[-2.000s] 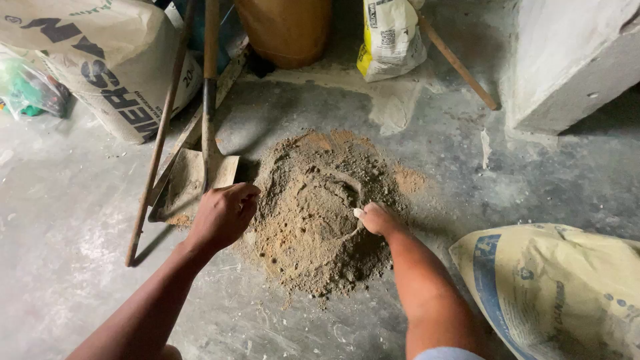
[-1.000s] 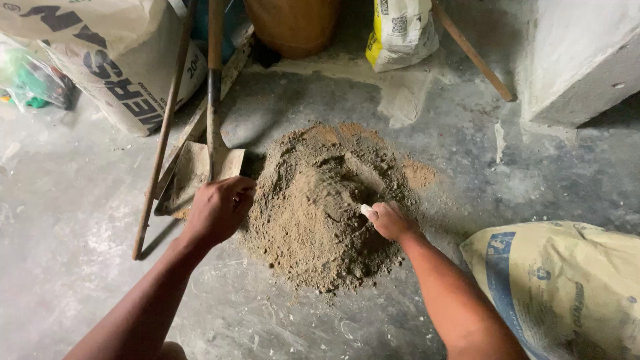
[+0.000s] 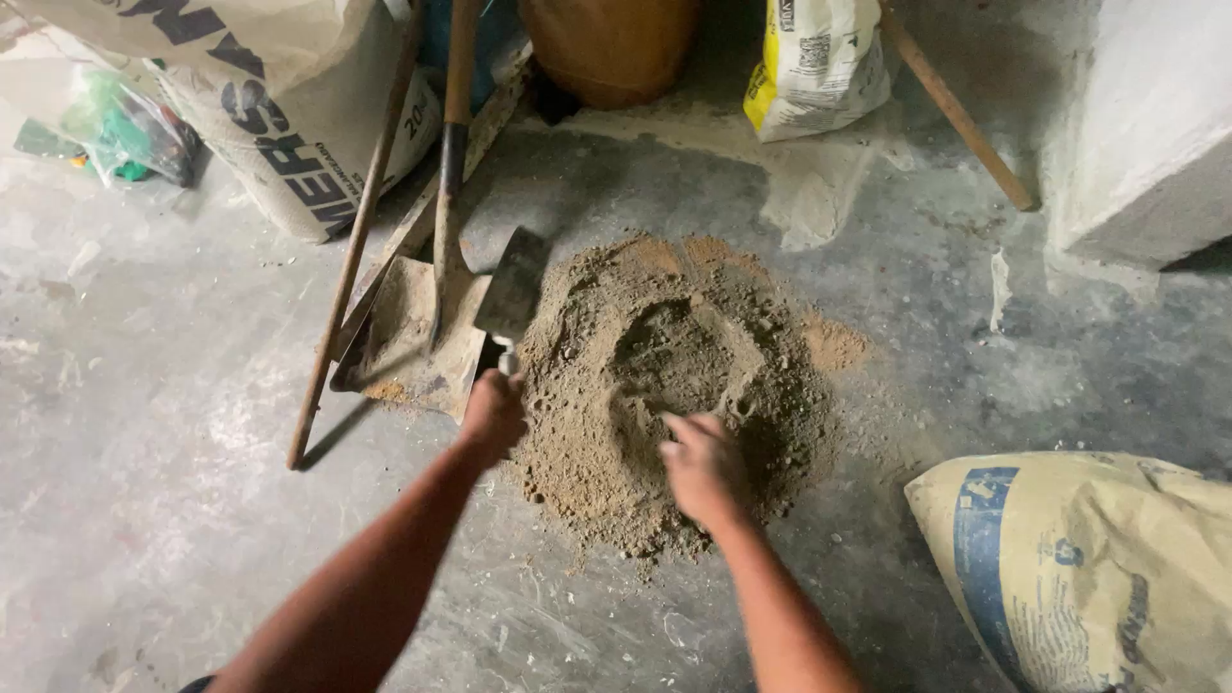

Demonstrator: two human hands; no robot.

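My left hand [image 3: 495,416] grips a trowel [image 3: 515,279], its flat dark blade pointing up and away, over the edge of a shovel's metal blade. To the right, a heap of dry sandy mix [image 3: 577,443] lies on the concrete floor, with a round hollow in its upper middle. At the hollow's near edge is my right hand [image 3: 707,467], blurred, its fingers bent and partly extended toward the mix. Whether those fingers hold anything cannot be told. The shovel [image 3: 423,318] rests left of the heap.
A wooden pole [image 3: 361,241] leans beside the shovel. Behind stand a large white sack [image 3: 289,144], a brown container [image 3: 611,48] and a white-and-yellow bag [image 3: 823,72]. Another stick [image 3: 962,120] and a concrete block [image 3: 1145,164] are at right. A paper sack [image 3: 1078,568] lies lower right.
The left hand's trowel blade now shows plainly over the shovel. A wider, darker hollow has appeared in the heap, whose middle was mounded. My right hand is nearer the heap's near side.
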